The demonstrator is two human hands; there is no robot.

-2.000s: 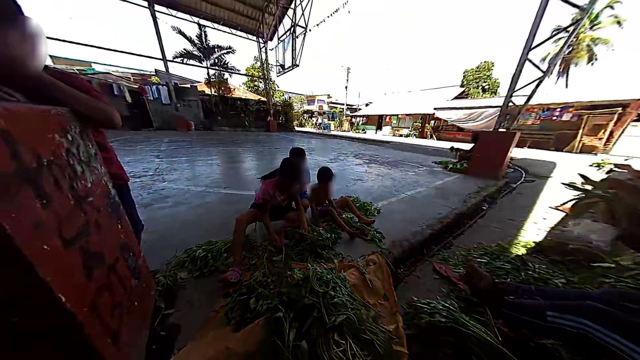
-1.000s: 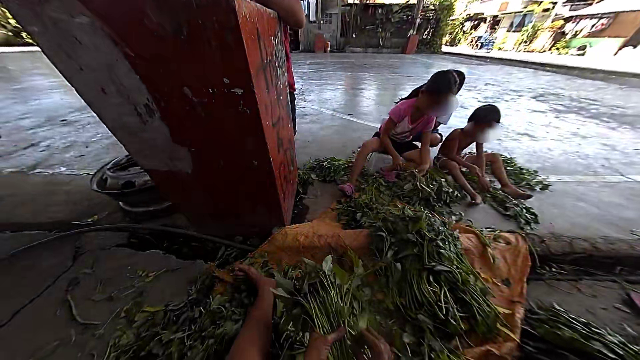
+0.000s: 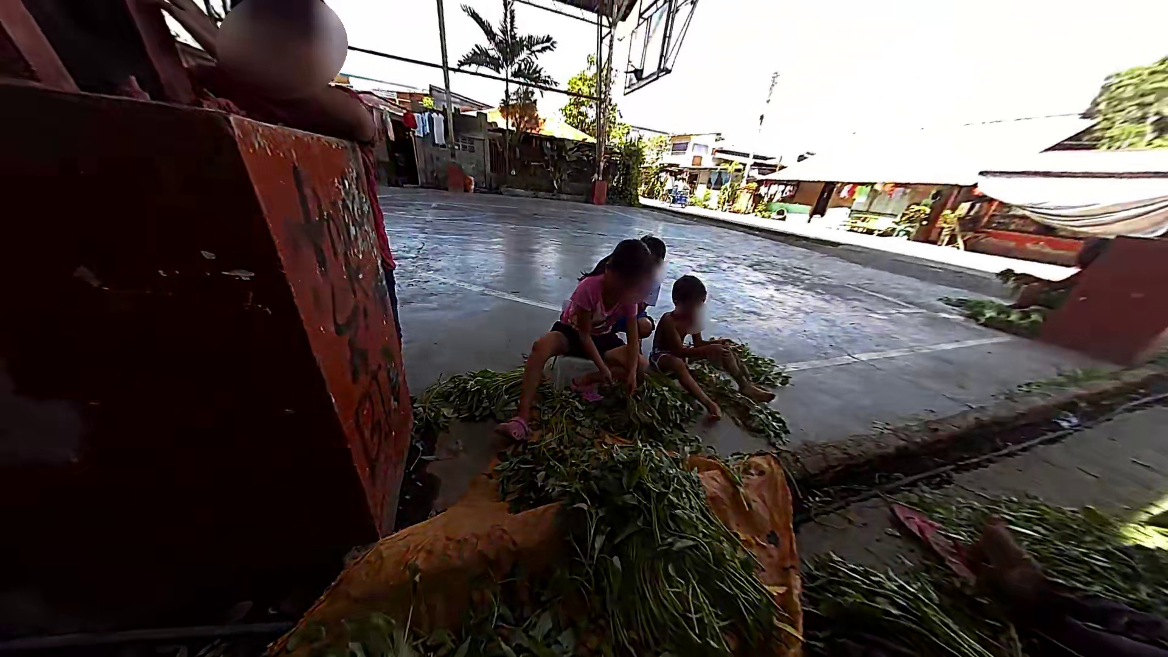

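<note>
Neither my left hand nor my right hand shows in the head view now. A large heap of long-stemmed leafy greens point(image 3: 648, 547) lies at the bottom middle on an orange woven sack point(image 3: 438, 557), whose crumpled edge shows on both sides. Behind the heap, a person in a pink shirt point(image 3: 593, 315) sits bent forward with hands down at the greens. Beside them a smaller person point(image 3: 689, 347) sits on the concrete, legs stretched among more stems, and another person is partly hidden behind.
A red painted concrete block point(image 3: 319, 319) rises at the left, with a person leaning over its top. A gutter edge point(image 3: 876, 438) crosses at the right. More greens point(image 3: 876, 602) and someone's foot point(image 3: 1004, 552) are at the lower right.
The view has tilted up and shifted since one second ago, when both my hands showed among the greens at the bottom. They are now out of the frame.
</note>
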